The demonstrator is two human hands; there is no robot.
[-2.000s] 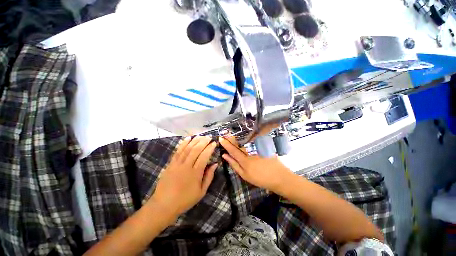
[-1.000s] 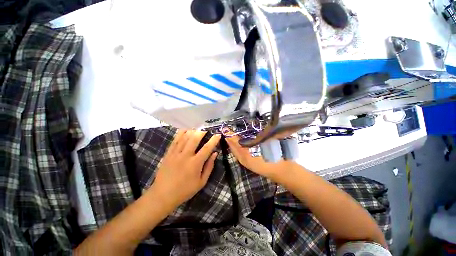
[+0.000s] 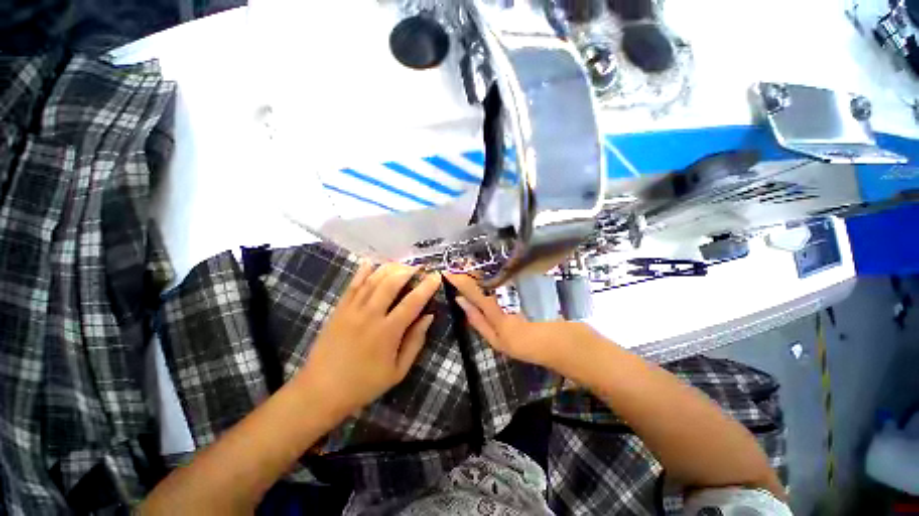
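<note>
A black, grey and white plaid garment piece (image 3: 413, 393) lies on the machine bed and drapes to my lap. A black trim strip (image 3: 466, 363) runs down it from the needle area (image 3: 466, 257). My left hand (image 3: 368, 328) lies flat on the plaid left of the strip, fingertips at the presser foot. My right hand (image 3: 509, 328) presses the cloth just right of the strip, fingertips close to the left ones. The contact between fingertips, strip and foot is partly hidden by the fingers and the shiny curved guard (image 3: 564, 141).
White sewing machine head (image 3: 302, 131) with blue stripes fills the centre. Black thread snips (image 3: 665, 267) and grey cylinders (image 3: 572, 297) are right of the needle. A plaid heap (image 3: 81, 262) is at the left. Another plaid bundle (image 3: 615, 454) hangs at the lower right.
The view shifted, and the machine now appears slightly farther away than one second ago. The cloth under my hands has shifted slightly. Both hands stay on it near the needle.
</note>
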